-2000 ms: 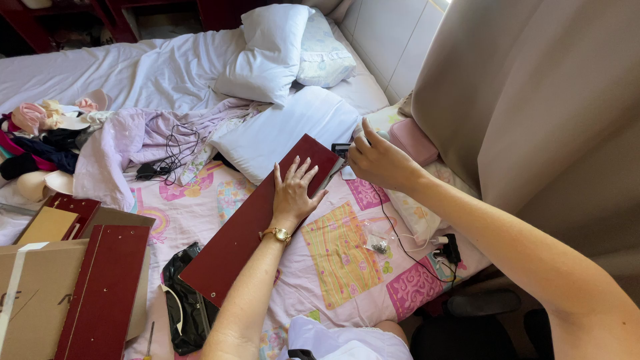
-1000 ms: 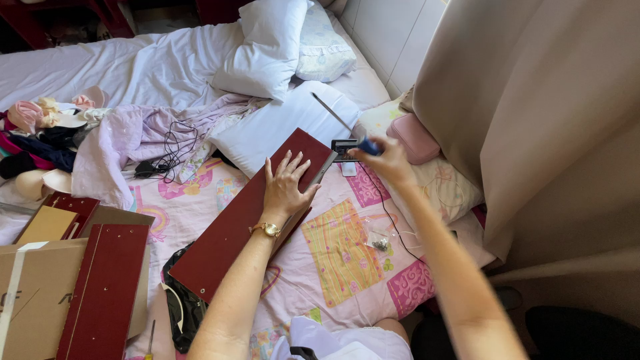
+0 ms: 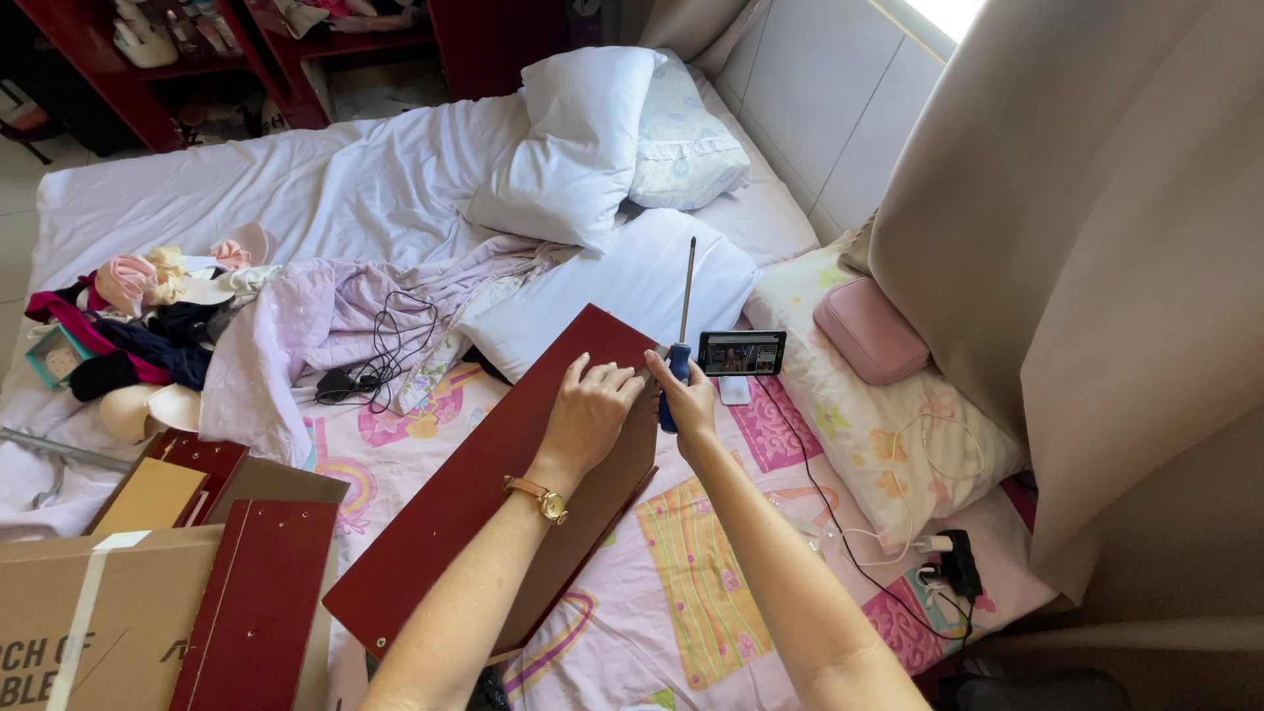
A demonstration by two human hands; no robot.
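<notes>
My right hand (image 3: pixel 691 400) holds a screwdriver (image 3: pixel 677 395) by its blue handle, the long metal shaft pointing up, close to the upper right edge of a dark red wooden panel (image 3: pixel 474 474). My left hand (image 3: pixel 591 410), with a watch on the wrist, rests on that panel near its upper end, fingers spread and touching the surface. The panel stands tilted, joined to or lying against a brown board (image 3: pixel 583 513) on its right side; how they join is hidden. Just right of my right hand, a phone (image 3: pixel 743 354) stands upright on a white stand (image 3: pixel 734 391).
A cardboard box (image 3: pixel 128 592) with another red panel (image 3: pixel 259 602) lies at lower left. Clothes (image 3: pixel 138 326) and tangled black cable (image 3: pixel 380 360) are on the bed. At right are a pink case (image 3: pixel 869 331), a pillow (image 3: pixel 889 434) and a charger with cables (image 3: pixel 960 565).
My right hand has come from beside the phone to the panel's upper edge, with the screwdriver now in it. The panel has tilted up, showing its brown side.
</notes>
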